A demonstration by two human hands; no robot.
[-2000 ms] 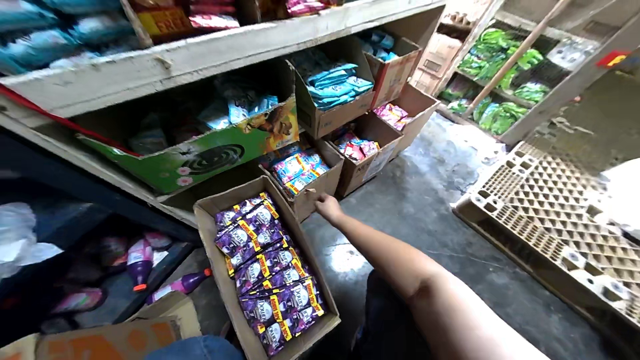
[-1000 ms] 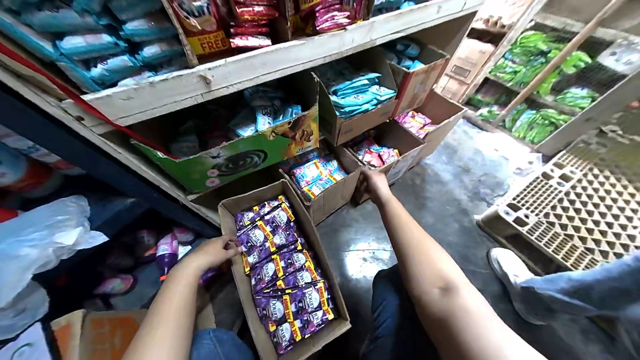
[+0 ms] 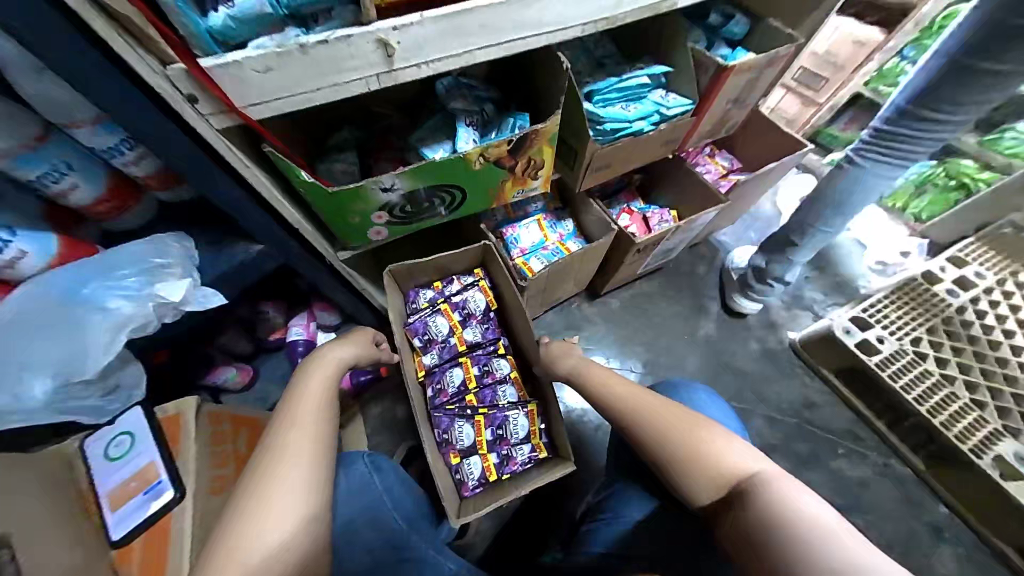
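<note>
Between my knees is an open cardboard box [image 3: 558, 436], long and narrow, filled with purple Downy sachets [image 3: 472, 384] in overlapping rows. My left hand [image 3: 364, 350] is at the box's left wall, its fingers curled; whether it grips the wall is hard to see. My right hand [image 3: 560, 358] is against the opposite wall, its fingertips partly hidden there. Just beyond the far end, a smaller cardboard box [image 3: 560, 280] holds blue and pink sachets [image 3: 540, 240].
A green carton [image 3: 416, 200] and boxes of teal packets [image 3: 632, 100] line the shelf. Right are a person's leg [image 3: 864, 160] and a plastic pallet [image 3: 920, 344]. Left are a plastic bag [image 3: 88, 336], purple bottles [image 3: 302, 336] and a phone [image 3: 132, 472] on a carton.
My right hand has moved from the small boxes at the shelf to the right wall of the long box. The other person's leg has moved nearer the shelf boxes.
</note>
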